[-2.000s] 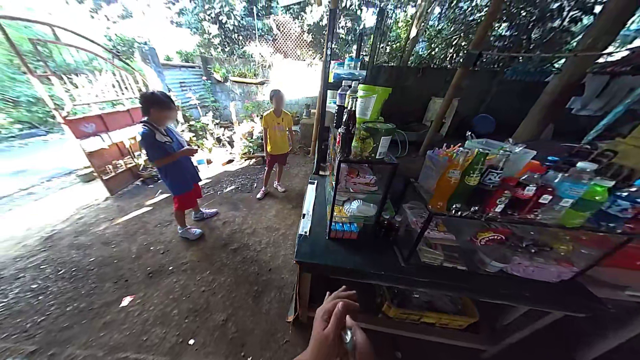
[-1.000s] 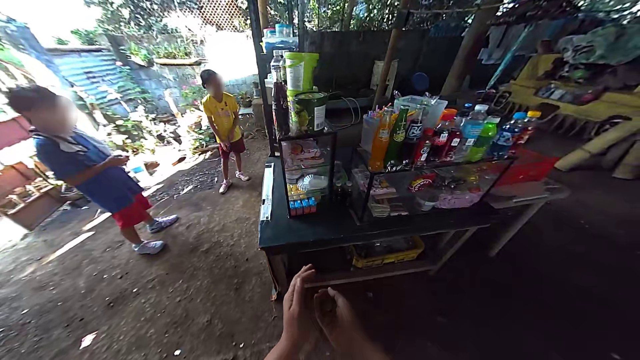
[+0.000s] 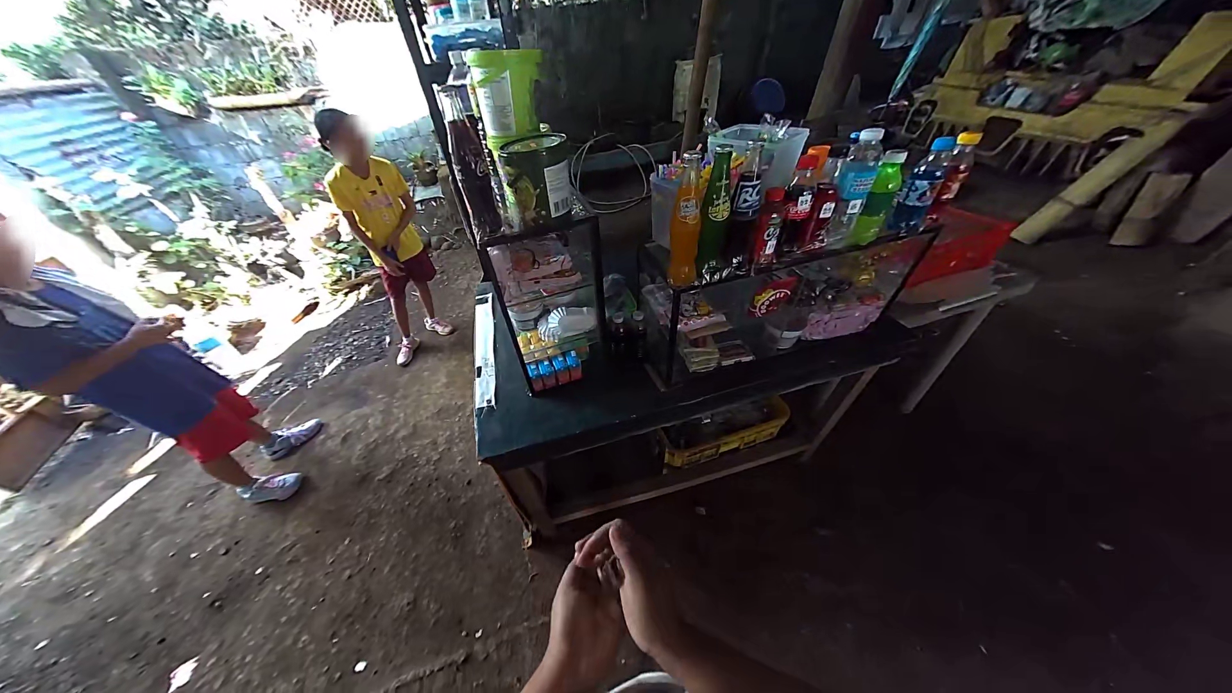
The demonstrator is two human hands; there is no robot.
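Note:
My left hand (image 3: 584,608) and my right hand (image 3: 647,595) are at the bottom middle, their fingertips touching and the palms turned inward. The view does not settle whether something small lies between them. Beyond them stands a dark-topped table (image 3: 577,433). On it are a small glass display case (image 3: 549,308) and a longer glass case (image 3: 770,322). Drink bottles line the longer case, among them an orange one (image 3: 685,226), a green glass one (image 3: 715,217) and a blue plastic one (image 3: 859,183). A lime-green pail (image 3: 504,96) and a round green tin (image 3: 535,183) top the small case.
A person in blue (image 3: 125,346) stands at the left, and a person in yellow (image 3: 375,207) farther back. A yellow crate (image 3: 731,445) sits on the table's lower shelf. To the right are a red basket (image 3: 962,248) on another table and a yellow bamboo bench (image 3: 1059,120).
My hands were a little apart one second ago and now meet at the fingertips. The view has swung right. The person in yellow's arms have come lower in front.

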